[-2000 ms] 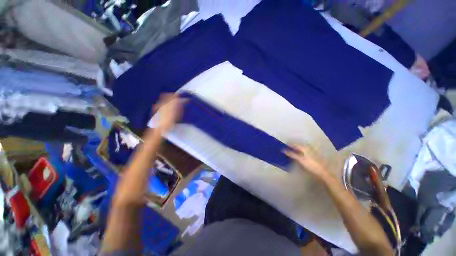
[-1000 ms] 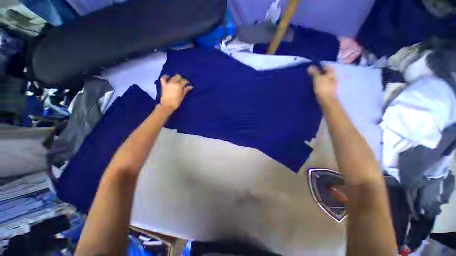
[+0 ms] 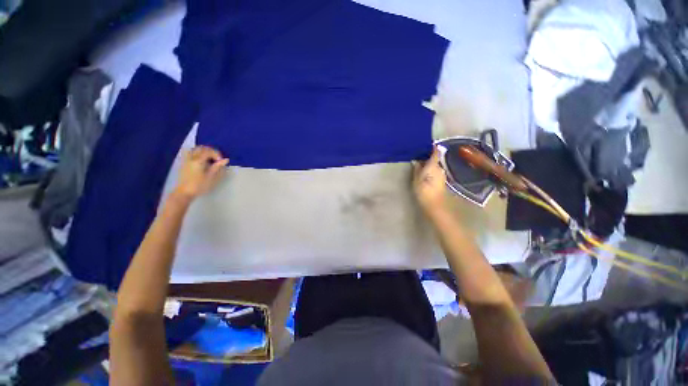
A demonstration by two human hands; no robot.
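Note:
A wide navy cut panel [image 3: 317, 90] lies on the white-covered table [image 3: 302, 226], its near edge almost straight between my hands. My left hand [image 3: 200, 172] pinches the near left corner. My right hand [image 3: 430, 179] pinches the near right corner, close to the iron. The steam iron [image 3: 471, 170], with a pale-rimmed sole and brown-orange handle, rests on the table just right of my right hand. Whether the panel is one layer or several I cannot tell.
A long navy layer [image 3: 132, 173] hangs over the table's left edge. A dark pad [image 3: 547, 192] lies right of the iron, with yellow hoses [image 3: 603, 245] running right. White and grey cloth heaps [image 3: 581, 45] stand at right. An open carton [image 3: 219, 332] is below the table.
Both hands have come from the panel's upper part to its near corners. The panel's near edge now lies straighter and nearer me. The view has shifted, showing the whole iron and its hoses.

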